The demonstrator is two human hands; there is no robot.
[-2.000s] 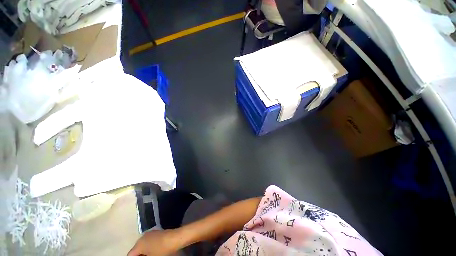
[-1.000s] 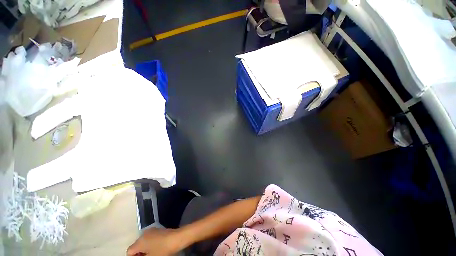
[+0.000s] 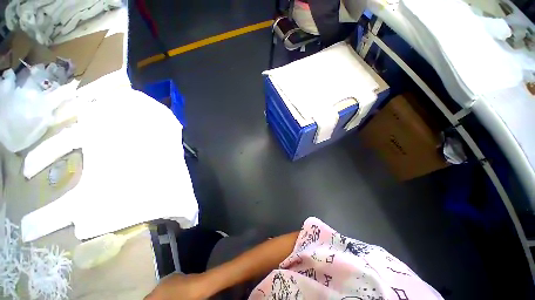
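Observation:
White cut panels (image 3: 132, 170) lie stacked on the table at the left, two strap-like arms pointing left around a gap. A clear squeeze bottle with pale yellowish content (image 3: 97, 251) lies just below them. Short white tape strips (image 3: 48, 272) are heaped at the lower left. My right hand (image 3: 173, 288) is at the table's near edge, below the bottle, cut off by the bottom edge; its fingertips and anything in them are hidden. My left hand is not in view.
A small tape roll (image 3: 57, 173) sits in the panels' gap. A plastic bag (image 3: 23, 114) lies beyond. A blue crate with pale panels on top (image 3: 284, 123), a carton (image 3: 402, 140) and a smaller blue crate (image 3: 170, 99) stand on the floor. A seated person (image 3: 320, 17) shows at the top.
The view has shifted slightly, so the table and crates appear further left. My right hand stays at the table edge, lower in the picture. Nothing is visibly picked up or put down.

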